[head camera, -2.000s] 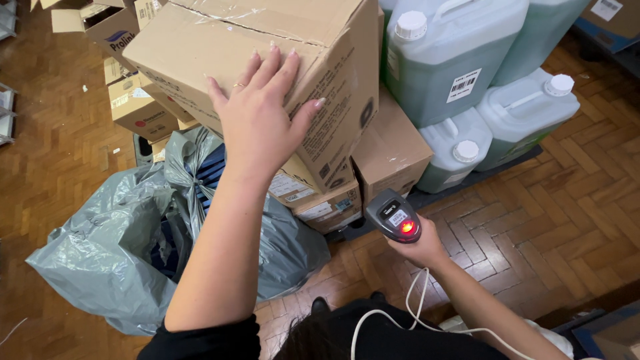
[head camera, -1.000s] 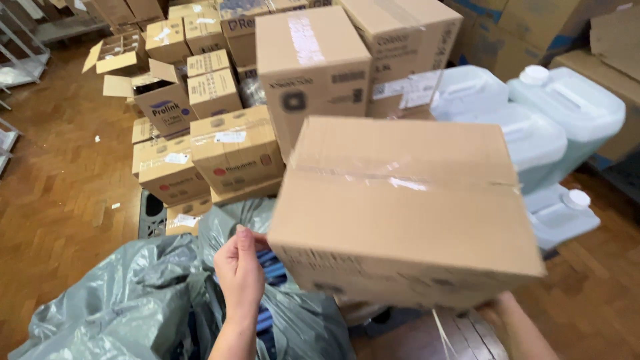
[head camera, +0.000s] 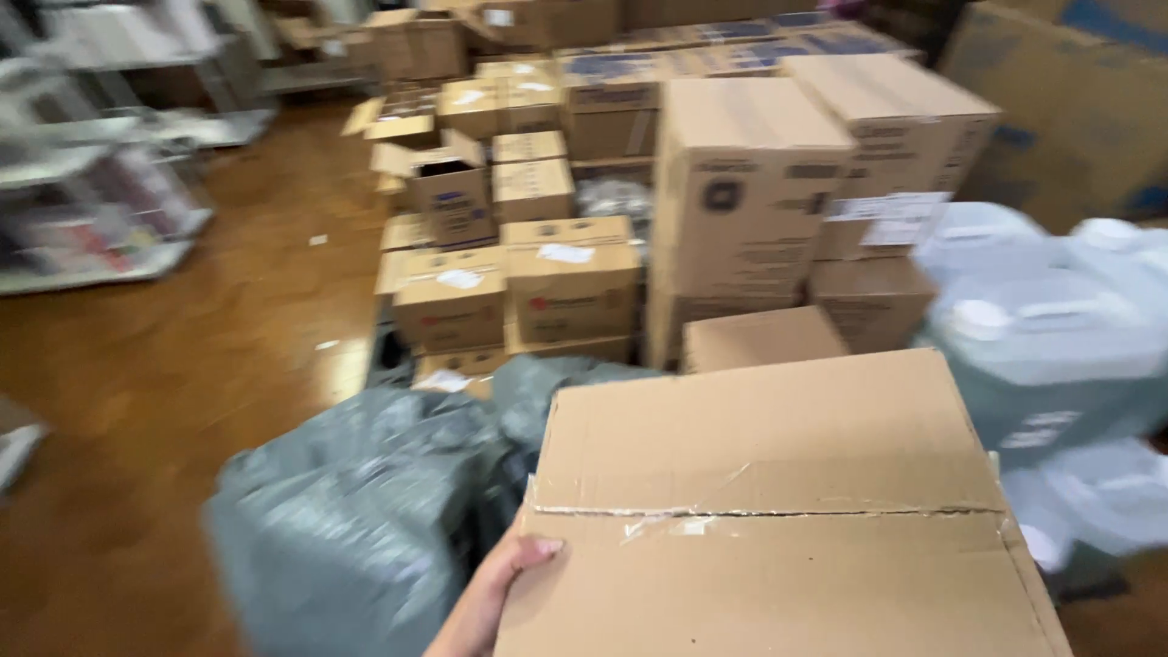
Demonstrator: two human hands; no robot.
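Observation:
A large taped cardboard box (head camera: 766, 474) fills the bottom right of the view, close to the camera. My left hand (head camera: 511, 575) grips its left edge, with the thumb on the top face. My right hand is not in view, and the scanner does not show either. Left of the box lies a grey plastic bag (head camera: 356, 520). Beyond it, a tall cardboard box (head camera: 739, 201) stands beside another large carton (head camera: 894, 137). At the right are plastic jugs of pale green liquid (head camera: 1040, 347) with white caps.
Smaller cartons (head camera: 570, 283) stand in stacks beyond the bag, among them an open carton (head camera: 452, 196). White shelving (head camera: 109, 173) runs along the far left, past the wooden floor (head camera: 228, 365). Big blue-marked boxes (head camera: 1068, 119) stand at the back right.
The box has moved nearer and lower in view. My left hand, near its left side a second ago, now holds that edge. My right hand has left the view. The view has tilted up.

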